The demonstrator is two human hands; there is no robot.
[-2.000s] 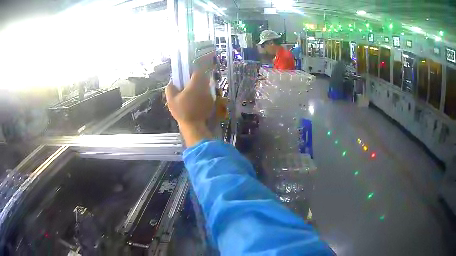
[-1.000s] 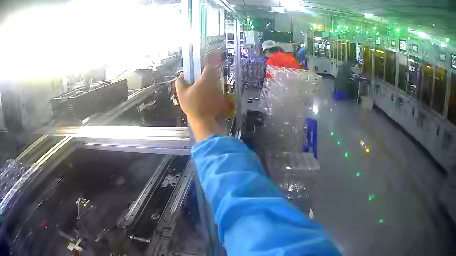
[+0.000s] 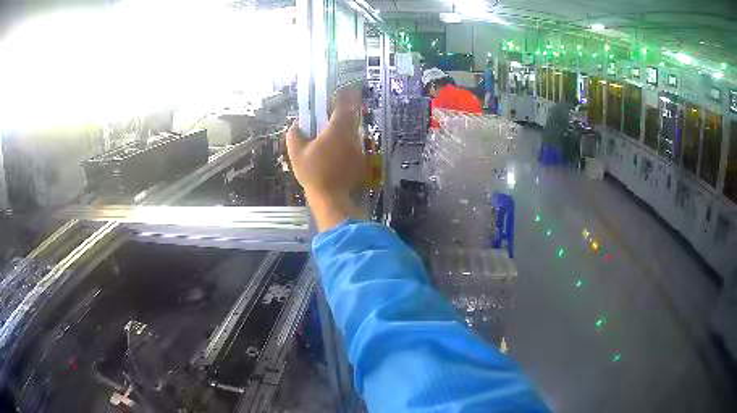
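Note:
My right hand (image 3: 331, 161), bare, in a blue sleeve, is at the upright silver machine frame post (image 3: 312, 73). The thumb lies on the near left side of the post; the fingers go around its far right side and are partly hidden. A grey panel edge shows just above the fingers. A horizontal silver rail (image 3: 202, 216) meets the post below the hand. My left hand is not in the picture.
Parallel conveyor rails (image 3: 242, 306) run in the dark machine bed at lower left. A ribbed dark block (image 3: 149, 157) sits behind the rail. Stacked clear trays (image 3: 469, 185) and a blue stool (image 3: 503, 222) stand in the aisle. A person in red (image 3: 456, 100) is beyond; machines line the right.
The view has shifted, so my hand and the post sit slightly farther right than two seconds ago. The grip looks the same. The person in red has bent lower behind the trays.

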